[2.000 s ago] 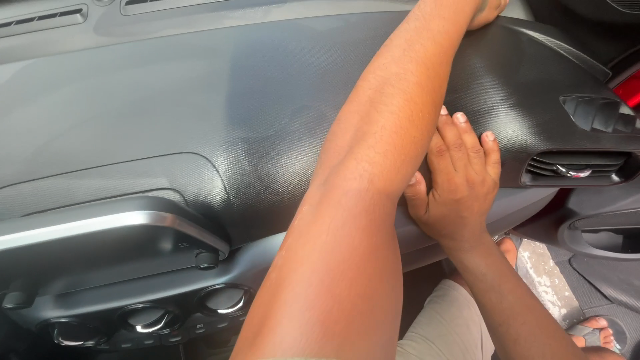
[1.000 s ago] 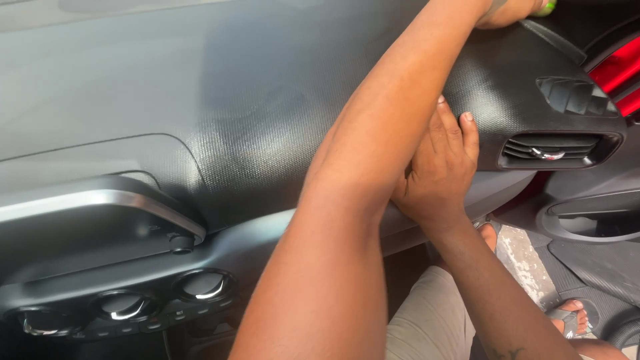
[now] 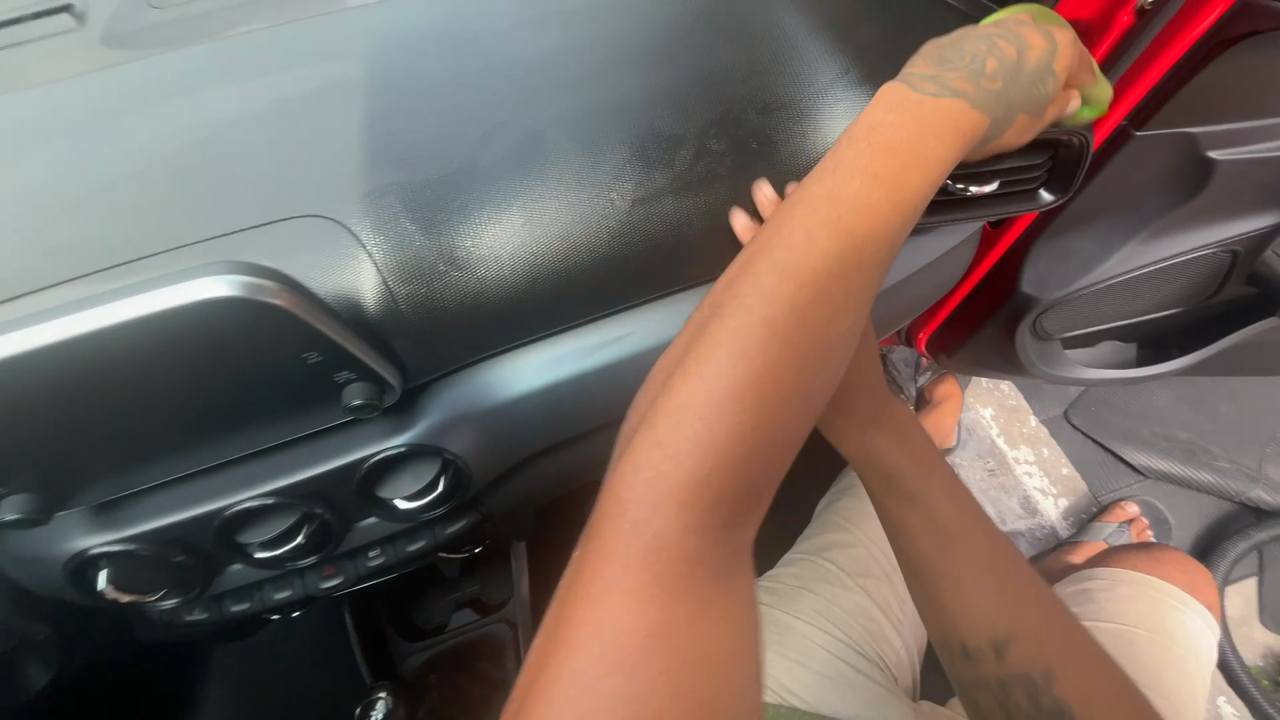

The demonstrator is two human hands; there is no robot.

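My left arm reaches from the lower left across my right forearm. At the upper right, my tattooed left hand (image 3: 1000, 80) is closed on a green pad or cloth (image 3: 1098, 98), of which only the edges show. It is over the end of the textured black dashboard (image 3: 560, 180), just above the side air vent (image 3: 1000, 185). Beneath my left forearm, my right hand (image 3: 752, 212) rests at the dashboard's front edge, its fingertips apart and most of it hidden.
A display screen (image 3: 180, 390) with a silver frame and round climate knobs (image 3: 412, 482) lie on the left. The open door (image 3: 1150, 220) and its red frame (image 3: 975, 295) are on the right. Below are my legs in beige shorts, a sandalled foot (image 3: 1115, 525) and a ridged black hose (image 3: 1240, 620).
My left hand has come from the top edge of view down towards the side vent, and the green thing in it shows more. My right hand is now more covered by my left arm.
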